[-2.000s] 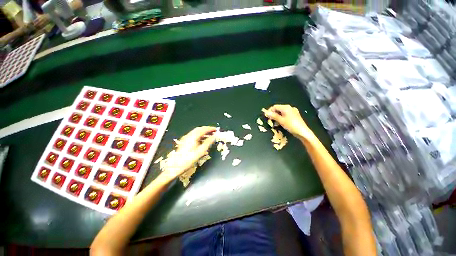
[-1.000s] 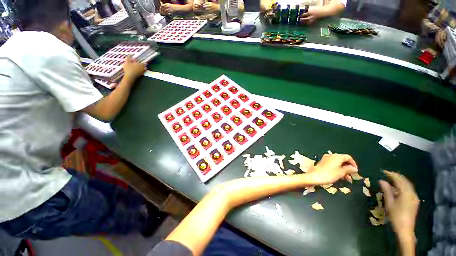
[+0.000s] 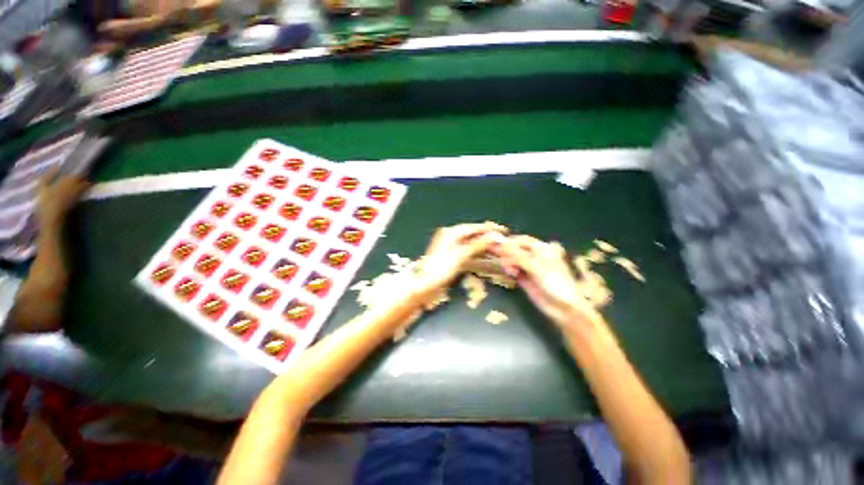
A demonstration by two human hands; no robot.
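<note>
My left hand (image 3: pixel 461 254) and my right hand (image 3: pixel 538 269) meet at the fingertips over the pile of small beige pieces (image 3: pixel 477 290). The image is blurred and the fingers hide whatever may be between them. More beige pieces lie to the left under my left wrist and to the right beside my right hand. A white foam tray (image 3: pixel 338 192) with a grid of red square parts (image 3: pixel 273 231) lies flat to the left of my hands, turned at an angle on the dark green bench.
A green conveyor belt with a white rail (image 3: pixel 493 167) runs behind the bench. A small white paper (image 3: pixel 576 178) lies near the rail. Tall stacks of clear plastic trays (image 3: pixel 758 246) stand at right. Another person's arm (image 3: pixel 47 256) holds foam trays (image 3: pixel 36 185) at far left.
The view has swung back from the left. My hands, apart before, have come together at the fingertips over the beige pieces.
</note>
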